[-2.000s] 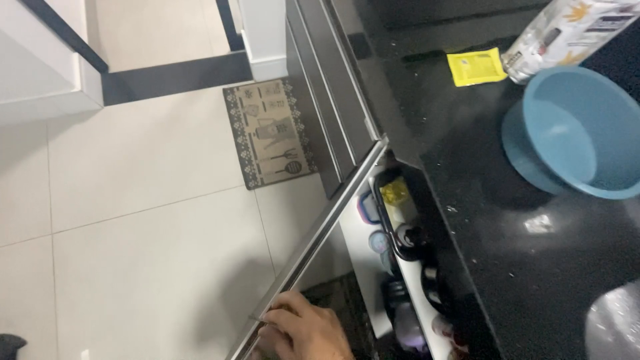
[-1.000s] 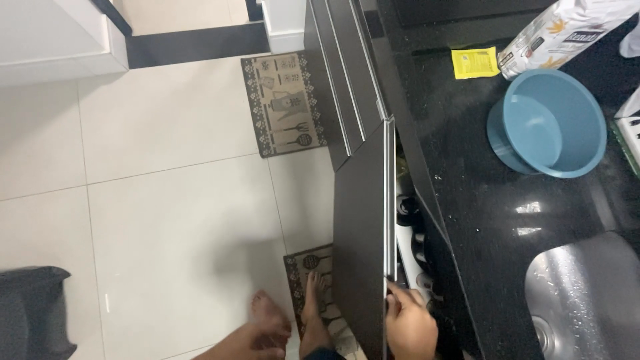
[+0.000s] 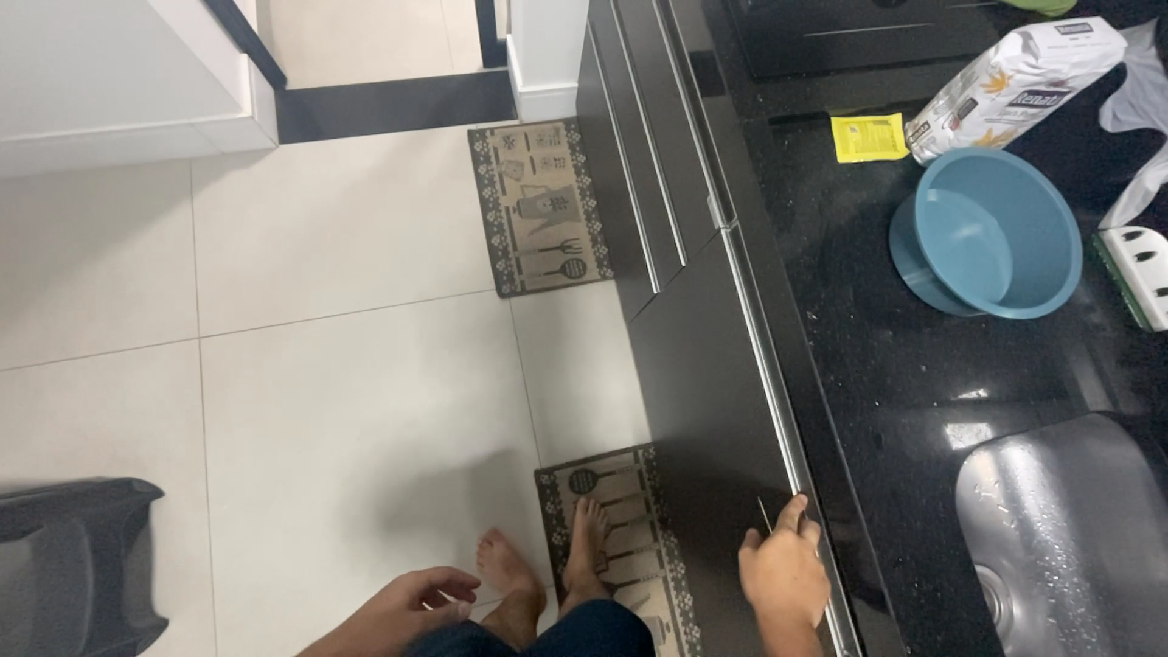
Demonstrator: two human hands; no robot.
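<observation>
My right hand (image 3: 787, 568) is at the metal edge rail (image 3: 762, 360) of a dark drawer front (image 3: 707, 383), its fingertips touching the rail. A thin, shiny sliver shows beside its fingers; what it is cannot be told. The drawer sits closed under the black stone countertop (image 3: 876, 401). Low in the view, my left hand (image 3: 436, 598) hangs over my lap with loosely curled fingers and nothing visible in it. On the countertop stand a blue plastic bowl (image 3: 1049, 237), a white printed package (image 3: 1013, 91) and a small yellow packet (image 3: 869, 138).
A stainless steel sink (image 3: 1068, 538) lies at the lower right, with a white and green brush (image 3: 1136, 274) beyond it. Two patterned mats (image 3: 547, 210) lie on the tiled floor along the cabinets; one bare foot rests on the nearer mat. A dark plastic object (image 3: 82, 566) stands at the left.
Two seconds ago the drawer stood open with items showing inside, a hand on its edge. The opening narrowed and is now closed. My left hand has stayed low since one second ago.
</observation>
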